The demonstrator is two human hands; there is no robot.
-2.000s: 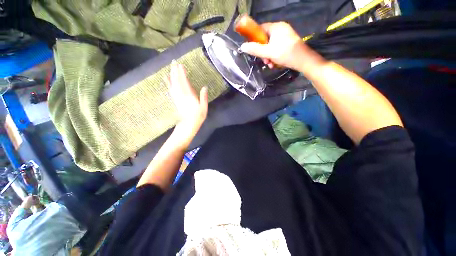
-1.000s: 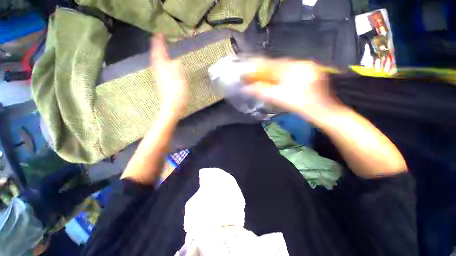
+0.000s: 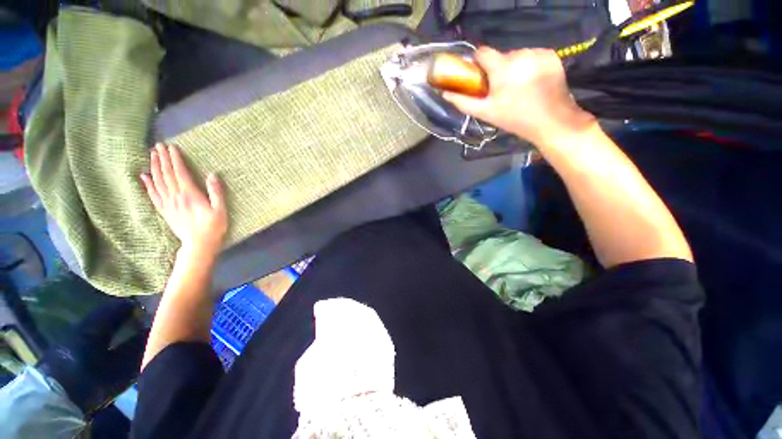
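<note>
An olive-green waffle-textured sleeve (image 3: pixel 291 141) lies flat along a grey padded board (image 3: pixel 369 193). Its left part bunches in folds over the board's left end. My left hand (image 3: pixel 187 199) lies flat on the sleeve near these folds, fingers apart, holding nothing. My right hand (image 3: pixel 530 90) grips the wood-brown handle of a shiny silver steam iron (image 3: pixel 429 99). The iron is at the sleeve's right end, its pointed tip towards the upper left. The hand hides part of the handle.
More of the green jacket (image 3: pixel 257 21) lies bunched behind the board. A black hose cover (image 3: pixel 677 86) and a yellow cord (image 3: pixel 656 17) run right from the iron. Green cloth (image 3: pixel 514 261) and a blue crate (image 3: pixel 240 321) are below the board. A light-blue cloth shows at lower left.
My left hand has moved left along the sleeve, towards the folds. My right hand, still on the iron, has turned it so its tip faces upper left. The view has shifted slightly.
</note>
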